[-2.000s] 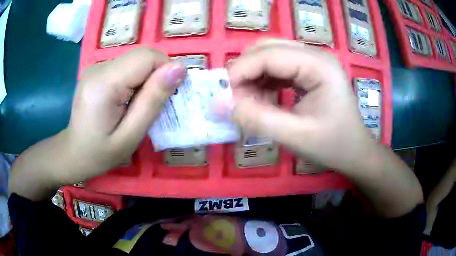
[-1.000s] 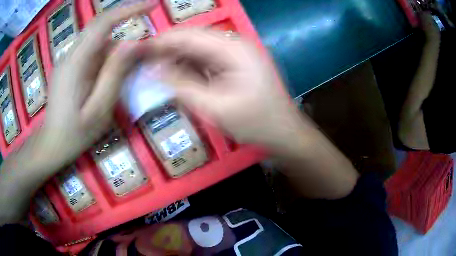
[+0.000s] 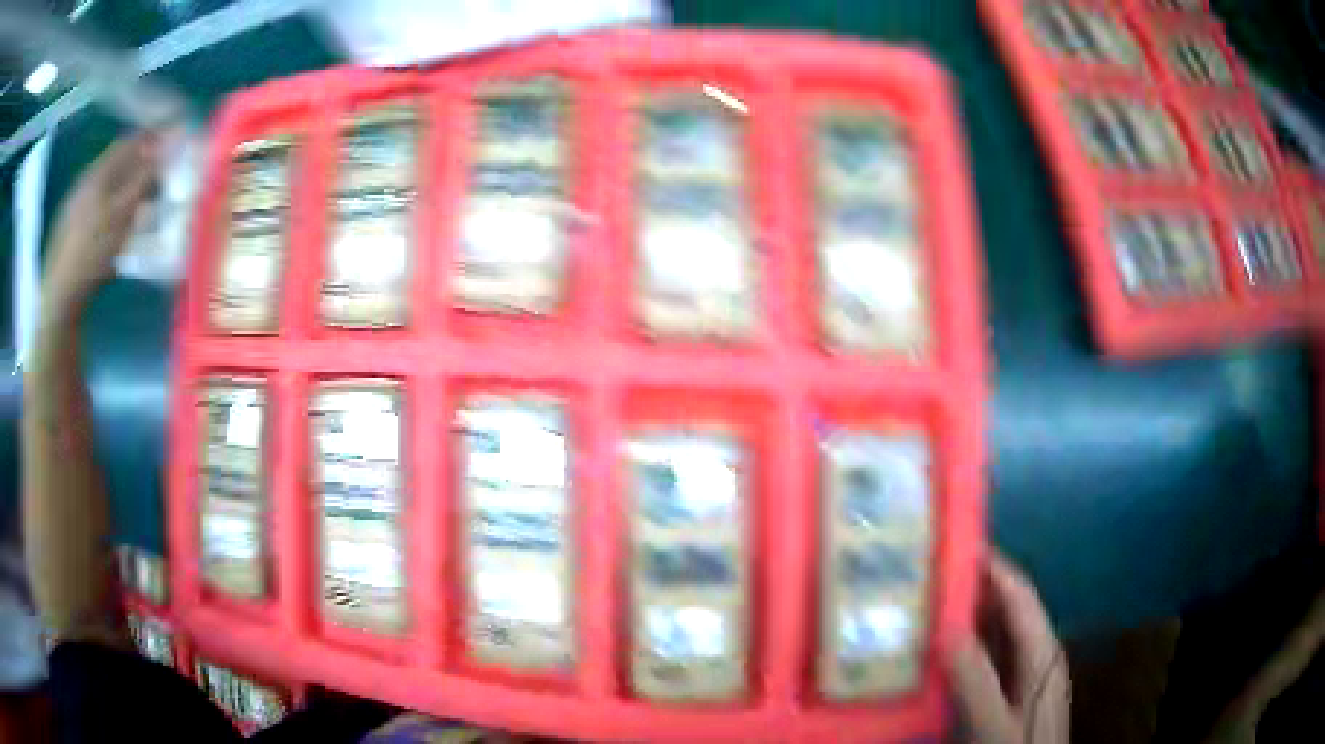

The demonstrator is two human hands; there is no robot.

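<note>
The red-pink foam tray [image 3: 610,371] fills the middle of the blurred view, with two rows of gold-beige phones without back covers [image 3: 690,552]. Each phone shows a white or pale patch, but print is unreadable. My right hand [image 3: 1013,661] is at the tray's lower right corner, with its fingers gripping the edge. My left hand [image 3: 109,196] is at the far left, beyond the tray's side. Its fingertips meet a crumpled white piece [image 3: 172,204]; blur hides whether they hold it.
Another red tray of phones [image 3: 1097,218] lies at the upper right on the dark green bench [image 3: 1148,494]. White printed sheet material [image 3: 494,22] lies beyond the main tray. More phones in red holders show at the lower left. Part of another person's arm [image 3: 1279,676] shows at the lower right edge.
My hands have moved apart from above the tray, left hand far left, right hand to the tray's corner. The white piece between them is gone from there. The view has swung back over the tray.
</note>
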